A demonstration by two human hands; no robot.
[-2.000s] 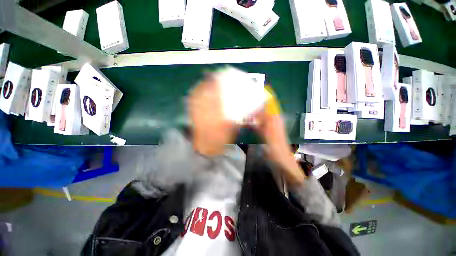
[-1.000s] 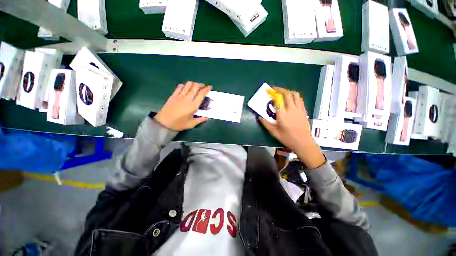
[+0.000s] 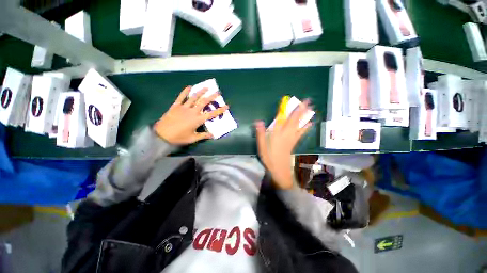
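Observation:
My left hand [image 3: 187, 118] lies with spread fingers over a white smartwatch box [image 3: 221, 123] with a dark round watch picture, flat on the green work surface and tilted. My right hand [image 3: 284, 133] is slightly blurred, over another white box [image 3: 303, 115] that it mostly covers. A bright yellow hand tool [image 3: 283, 109] shows at the right hand's fingers. How the right hand grips the tool and box cannot be made out fully.
Upright boxes [image 3: 104, 117] stand at the left; pink-strap watch boxes [image 3: 389, 80] cluster at the right. A pale rail [image 3: 224, 61] divides off the belt, with more boxes [image 3: 158, 26]. A waste carton [image 3: 350, 202] is below the edge.
The box under my left hand is now a tilted one with a round watch picture, instead of the lengthwise one. My right hand has moved left. Boxes on the belt have shifted left.

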